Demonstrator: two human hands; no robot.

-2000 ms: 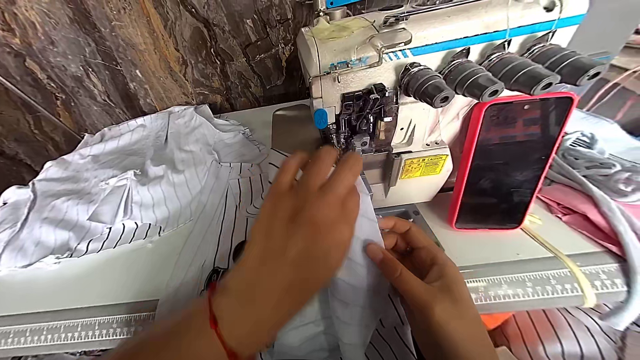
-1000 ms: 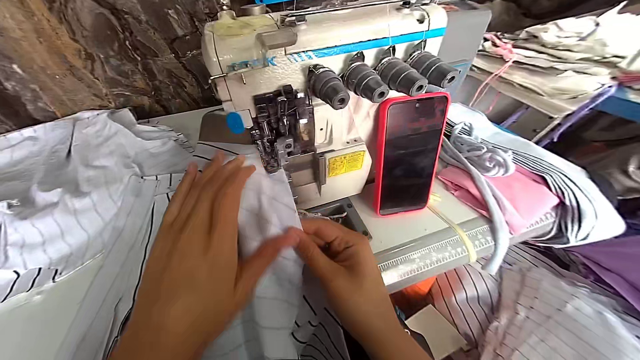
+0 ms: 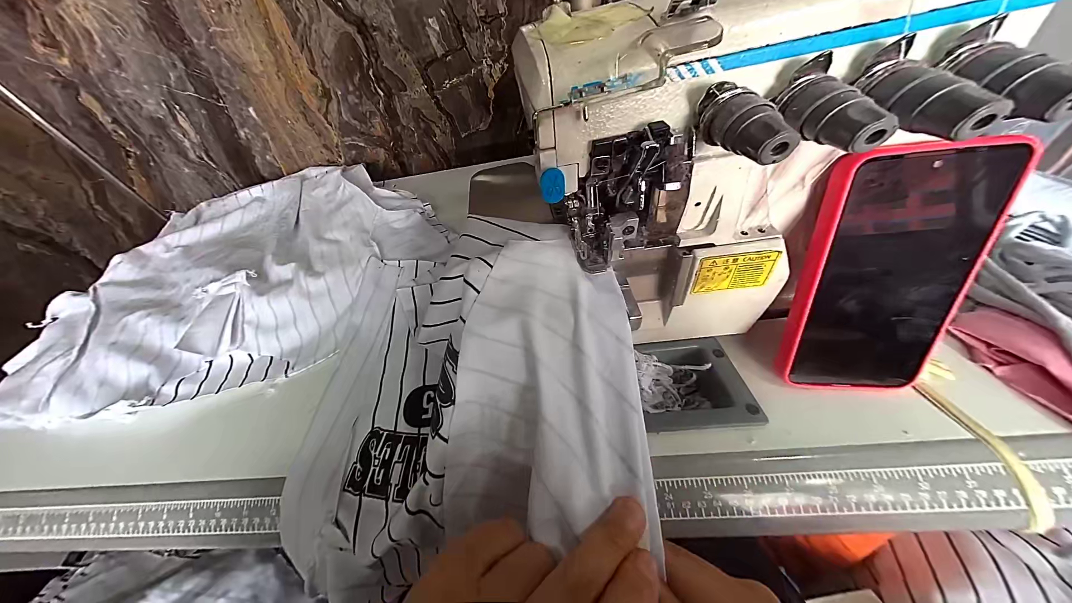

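A white striped garment piece [image 3: 553, 360] with black printed lettering lies over the table edge, its far end under the presser foot [image 3: 596, 251] of an overlock sewing machine [image 3: 653, 75]. At the bottom of the head view, my left hand [image 3: 536, 561] grips the near part of the fabric. My right hand [image 3: 703, 578], mostly cut off by the frame's lower edge, sits beside it at the fabric's right edge; its fingers are partly hidden behind the cloth and my left hand.
More striped fabric [image 3: 251, 276] lies to the left. A phone in a red case [image 3: 913, 268] stands at the right. Thread scraps fill a grey tray [image 3: 745, 402]. A ruler strip [image 3: 796, 494] runs along the table edge, with cloth [image 3: 988, 561] below it.
Both hands have moved down the fabric toward the near table edge, away from the presser foot. My left hand lay flat near the foot and its fingers are now bent on the cloth.
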